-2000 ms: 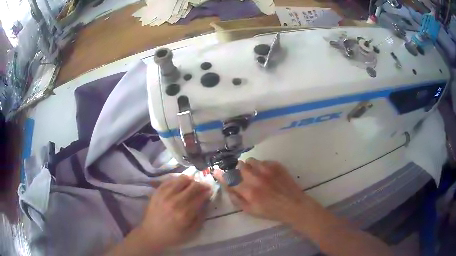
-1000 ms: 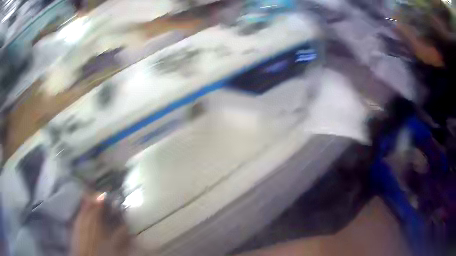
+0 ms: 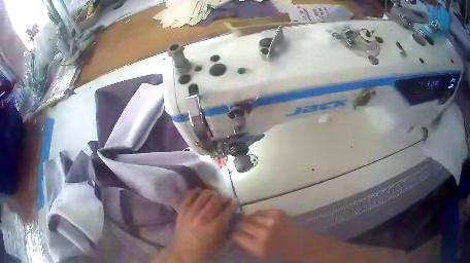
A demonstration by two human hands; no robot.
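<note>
The pale grey-lilac and plum garment cloth (image 3: 139,172) lies bunched left of and in front of the needle area. My left hand (image 3: 203,223) grips its edge near the table's front. My right hand (image 3: 260,231) is beside it, fingers pinched on the same cloth edge. A narrow dark strip (image 3: 233,186) runs from near the presser foot (image 3: 222,162) down to my hands. The white sewing machine head (image 3: 304,92) stands behind, its needle area lit with a small red spot. My fingertips partly hide the held edge.
Cream and purple cut pieces (image 3: 193,13) lie on the brown wooden surface (image 3: 126,47) behind the machine. Blue tape (image 3: 45,154) is at the left. The table's grey front edge (image 3: 371,198) has ruler markings. White material (image 3: 447,146) hangs at the right.
The view swung right, blurred, and came back. Both hands are now lower, away from the needle towards the front edge. The cloth at left is rearranged, and the dark strip now shows.
</note>
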